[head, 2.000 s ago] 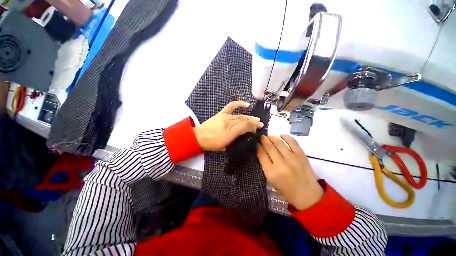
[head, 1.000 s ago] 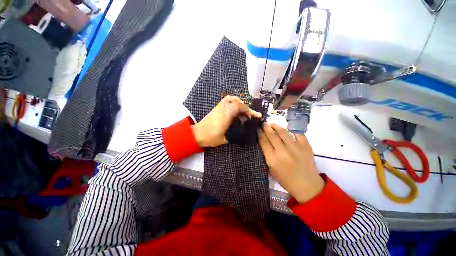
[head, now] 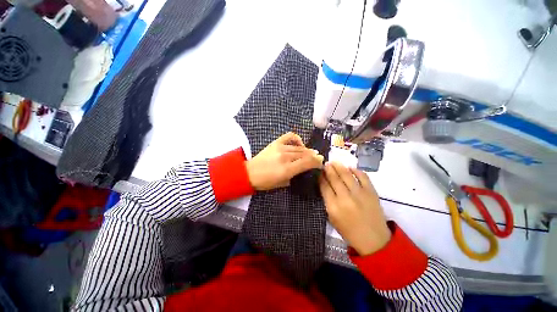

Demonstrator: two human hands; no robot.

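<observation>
A dark fine-check cut panel [head: 278, 91] lies under the sewing machine [head: 391, 85] head and hangs over the table's front edge. A darker strip [head: 306, 183] lies on it, its far end at the presser foot [head: 333, 129]. My left hand [head: 284, 163] rests on the strip, fingertips pinching its edge just in front of the foot. My right hand [head: 351, 204] lies along the right edge of the cloth, fingertips beside my left ones and holding the edge. The needle tip is too small to make out.
Scissors [head: 458, 204] with orange-yellow and red handles lie right of the needle, small dark pieces [head: 484, 173] beyond them. A panel stack [head: 116, 116] lies at the left. Farther left are a grey box with a fan grille [head: 30, 58] and red-handled scissors [head: 22, 116].
My left hand's raised, bunched fingers have flattened onto the dark strip. The strip lies flatter. My right hand stays by the cloth edge. The whole view has shifted slightly.
</observation>
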